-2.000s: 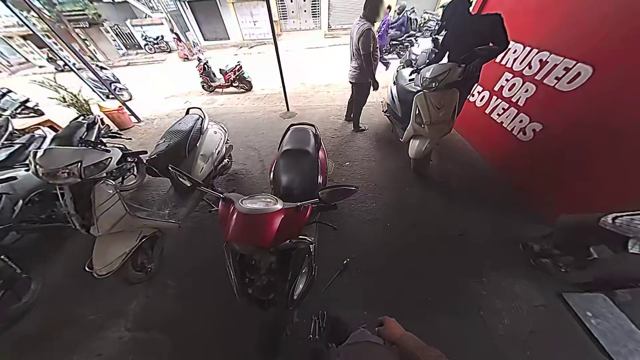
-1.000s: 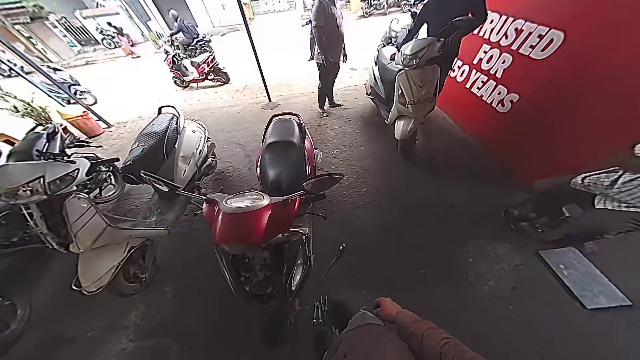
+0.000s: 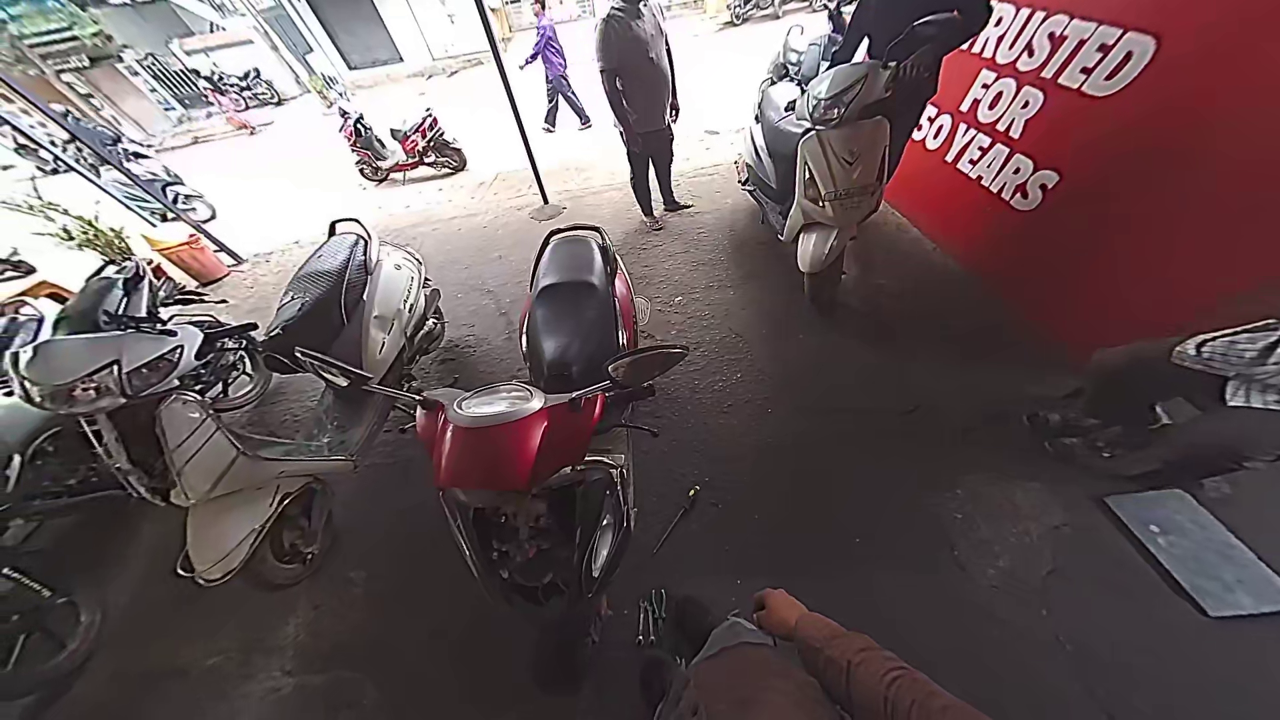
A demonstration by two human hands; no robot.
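Observation:
My right hand rests by my bent knee at the bottom centre, its fingers partly hidden and its grip unclear. My left hand is out of view. Ahead stands a red scooter facing me, its front lower part open and dark inside. On the ground between it and my knee lie several metal wrenches. Farther off, to the scooter's right, is a screwdriver with a yellowish handle.
Light-coloured scooters crowd the left. Another scooter stands near a red wall with white writing. A standing person is by a thin pole. At right are a crouched person's legs and a flat grey board.
My right hand stays near my knee. A person in purple now walks on the road behind; the figure seen at the far red scooter one second ago is no longer there.

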